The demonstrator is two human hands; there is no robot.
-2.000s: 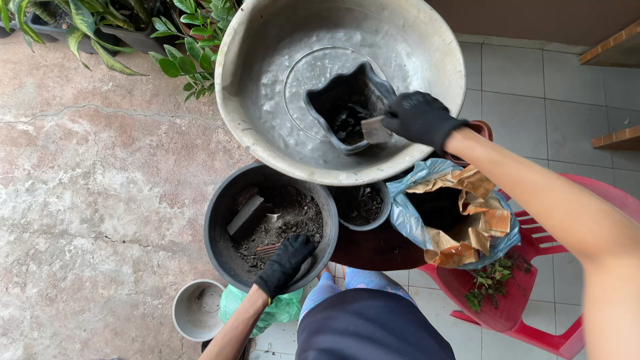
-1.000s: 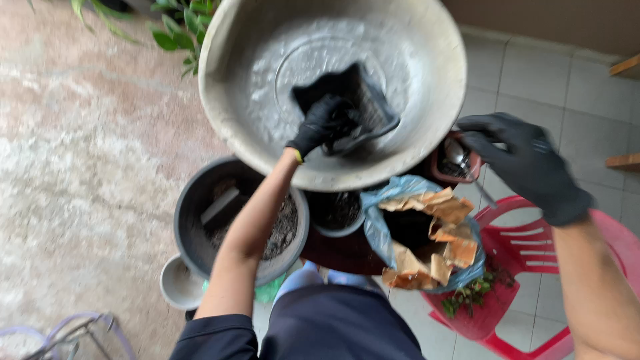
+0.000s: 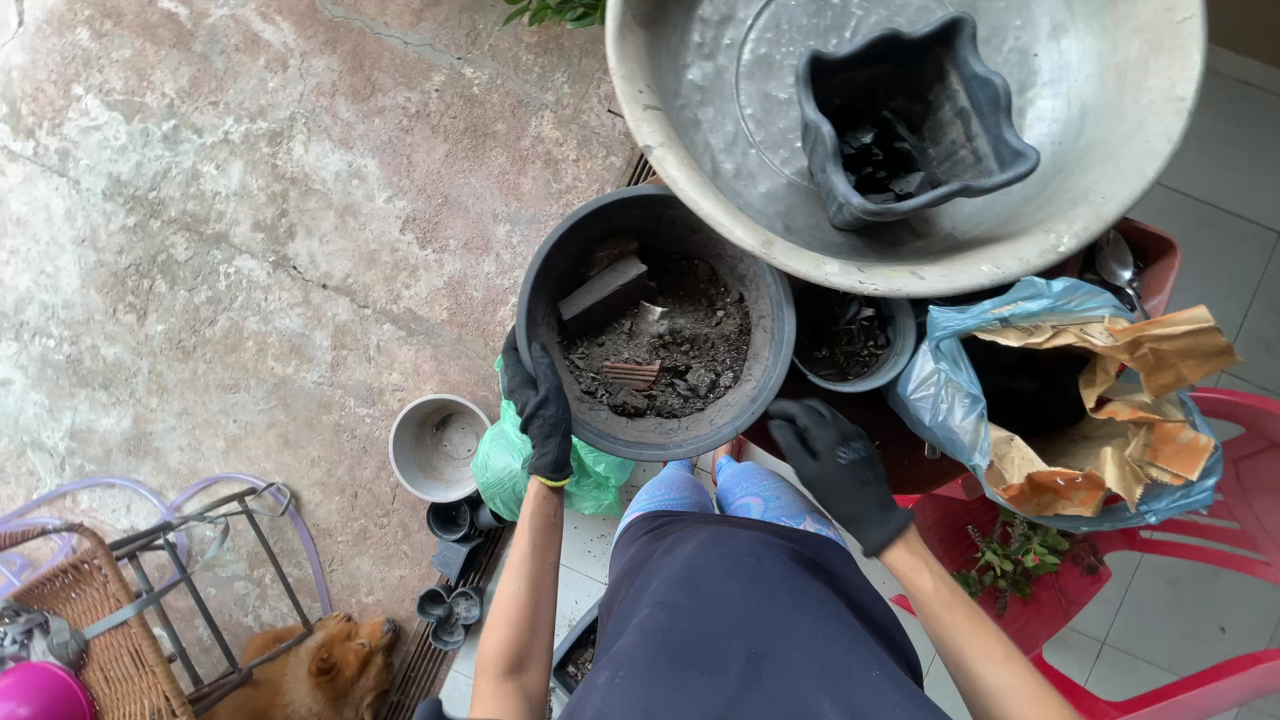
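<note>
My left hand (image 3: 540, 405), in a black glove, grips the left rim of a round dark plastic pot (image 3: 655, 440). Dark soil (image 3: 690, 350), a grey block (image 3: 604, 295) and a ridged reddish-brown shard (image 3: 631, 375) lie in the pot. Beside the pot's lower right rim is my gloved right hand (image 3: 835, 470), fingers slightly bent, with nothing visible in it. A wavy-rimmed black pot (image 3: 920, 200) holding dark pieces stands tilted in the large metal basin (image 3: 1090, 200). A smaller grey pot (image 3: 898, 350) with dark bits stands between the round pot and the blue bag.
A blue plastic bag (image 3: 945, 370) with torn brown paper (image 3: 1150, 345) stands at right, near a spoon (image 3: 1115, 262) in a reddish container. Below is a red plastic chair (image 3: 1065, 590) with cut greenery (image 3: 1012, 560). An empty pot (image 3: 438, 447), green bag (image 3: 500, 460) and dog (image 3: 325, 665) are at lower left.
My left hand has left the wavy-rimmed pot for the round pot's rim. My right hand has moved from near the spoon to beside the round pot. The view has shifted left and down.
</note>
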